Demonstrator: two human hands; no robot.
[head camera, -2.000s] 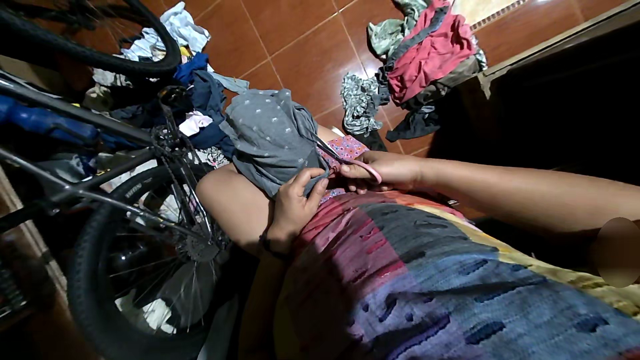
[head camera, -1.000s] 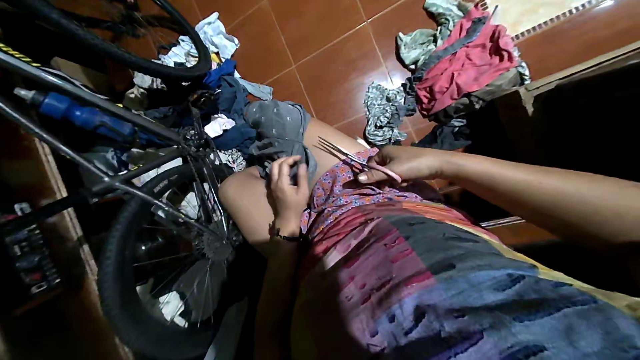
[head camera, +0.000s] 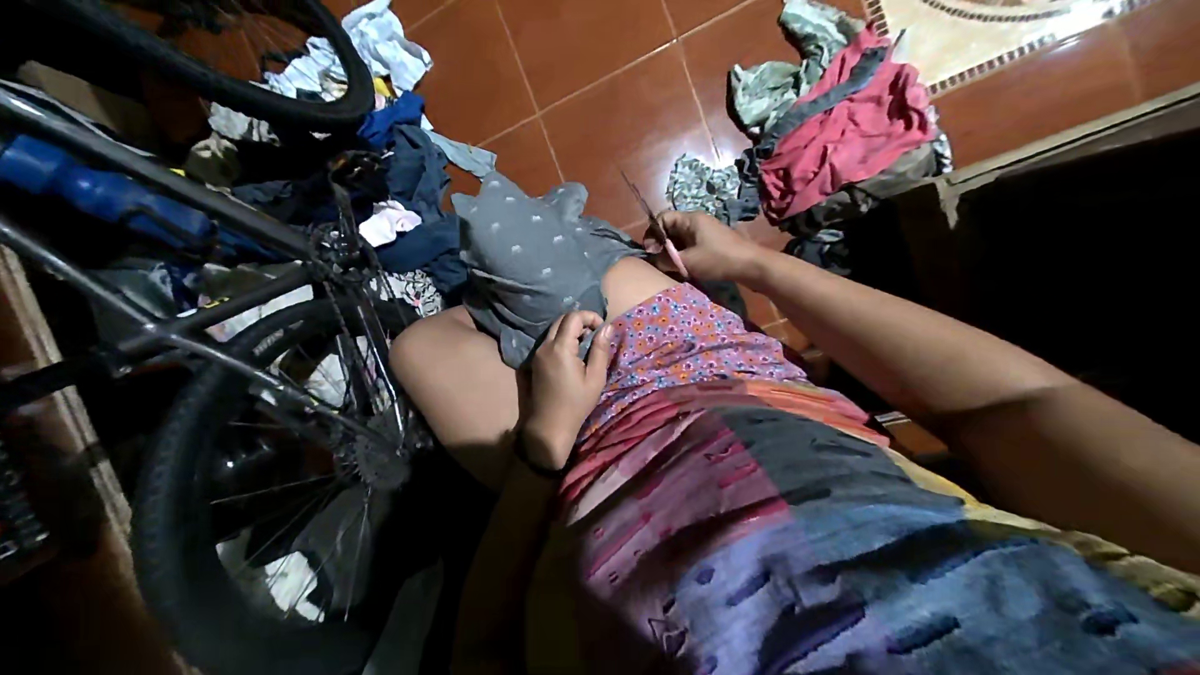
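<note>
Grey patterned cloth (head camera: 534, 253) lies spread over my legs. My left hand (head camera: 567, 380) rests at its lower edge with curled fingers, beside the floral fabric (head camera: 689, 337) on my lap; the fingertips seem to pinch the cloth's edge. In my right hand (head camera: 703, 246) is a pair of scissors (head camera: 667, 246) with pink handles, out past the knee. The blades point up and away, over the floor. My right fingers are also close to the far edge of the grey cloth, and whether they touch it cannot be told.
A bicycle (head camera: 309, 253) with a blue bottle (head camera: 103, 192) stands at the left. Behind it lie heaped clothes (head camera: 412, 169) on the tiled floor (head camera: 600, 84). Another pile with a red garment (head camera: 853, 122) is at the upper right, near a dark piece of furniture (head camera: 1078, 253).
My right hand has moved with the scissors from over the lap out past the knee. The grey cloth, bunched a second ago, is spread wider. My left hand is now at its edge.
</note>
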